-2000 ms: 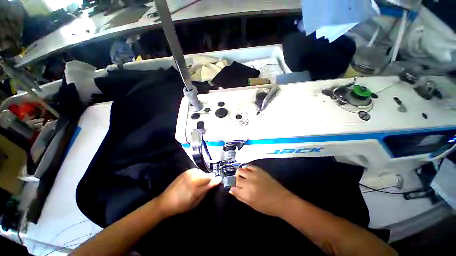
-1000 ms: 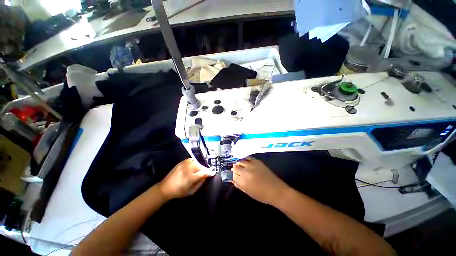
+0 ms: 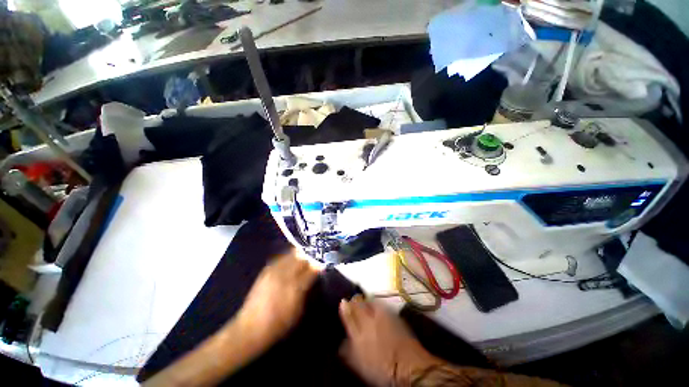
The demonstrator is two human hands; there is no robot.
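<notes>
Black cloth (image 3: 219, 291) runs from the presser foot (image 3: 326, 248) of the white JACK sewing machine (image 3: 423, 181) down toward me. My left hand (image 3: 279, 291) is blurred and lies on the cloth just left of and below the foot; its finger grip is unclear. My right hand (image 3: 381, 340) is lower right of the foot, its thumb and fingers pinching the cloth near a dark edge. Scissors (image 3: 431, 272) with yellow and red handle loops and a black phone (image 3: 477, 268) lie right of the needle area.
A grey post (image 3: 261, 87) stands at the head's left end. Dark cloth (image 3: 234, 170) lies behind the head's left side. A trough with cream scraps (image 3: 308, 112) is behind the machine. Pale blue sheets (image 3: 476, 38) hang at upper right. A large pale table (image 3: 355, 23) is farther back.
The cloth has been drawn toward me and off the right side of the table, uncovering the scissors and phone. More white table shows at left. My right hand has moved down from the foot.
</notes>
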